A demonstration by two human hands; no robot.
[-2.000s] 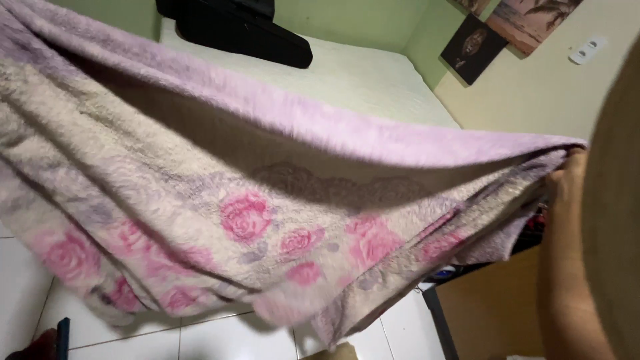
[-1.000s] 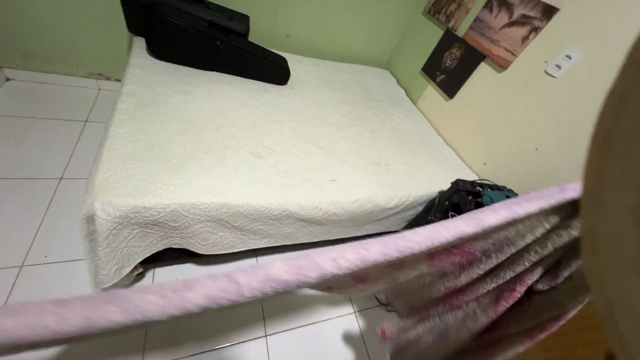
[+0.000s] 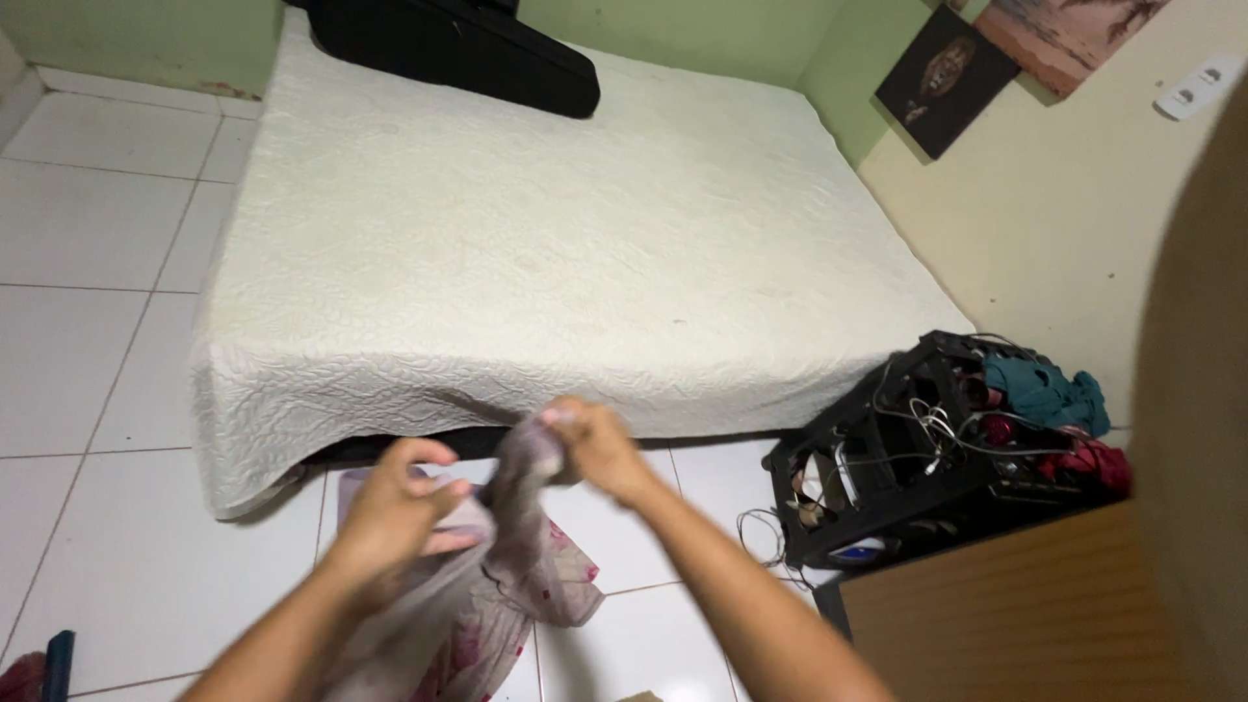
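Note:
My right hand [image 3: 600, 450] grips a bunched upper part of a lilac and beige blanket [image 3: 522, 561] with pink roses, just in front of the bed's near edge. To its left, my left hand [image 3: 400, 512] is at another part of the same blanket, thumb and fingers spread, blurred; whether it grips any cloth I cannot tell. Between and below the hands the blanket hangs in folds toward the tiled floor, its lower end partly hidden by my left forearm.
A bed with a white quilted cover [image 3: 546, 224] stands ahead, a black padded case [image 3: 458, 54] at its far left. On the right are a black rack [image 3: 877, 458] holding cables and clothes, and a wooden surface [image 3: 1014, 604]. Pictures [image 3: 946, 83] hang on the wall.
The blanket, stretched wide across the view before, is now gathered and hanging between my hands. Both hands have come together in front of the bed.

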